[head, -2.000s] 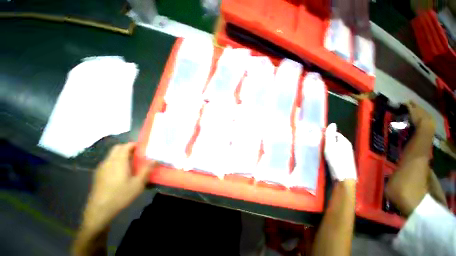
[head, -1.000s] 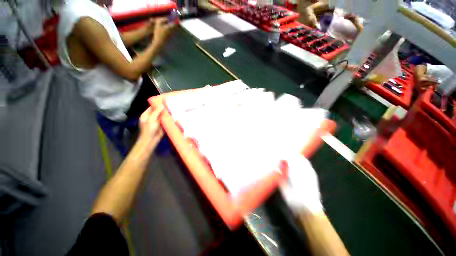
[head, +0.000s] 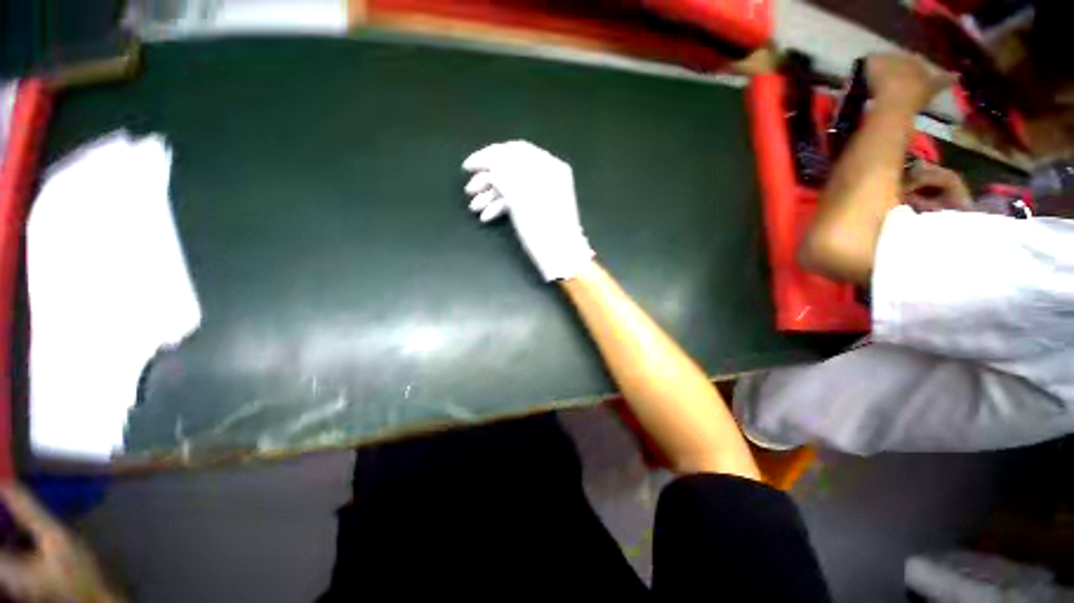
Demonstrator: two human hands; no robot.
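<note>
My right hand (head: 536, 206) wears a white glove and is over the middle of the green bench, fingers loosely curled and slightly apart, with nothing in it. A bare hand (head: 45, 560), apparently my left, is blurred and cut off at the lower left edge, just below a red tray (head: 14, 236). A dark patch shows beside it; I cannot tell if it is held. The tray shows only as a strip at the left edge. A white stack of empty sleeves (head: 100, 295) lies flat on the bench beside it.
The green bench (head: 330, 236) has a worn front edge. At the right, a red tray (head: 824, 300) holds dark units, with a coworker's bare arm (head: 854, 194) over it. More red trays (head: 718, 18) stand at the back.
The filled tray is no longer between my hands. My gloved hand is empty over the bench. The view has turned back down from the line to the bench.
</note>
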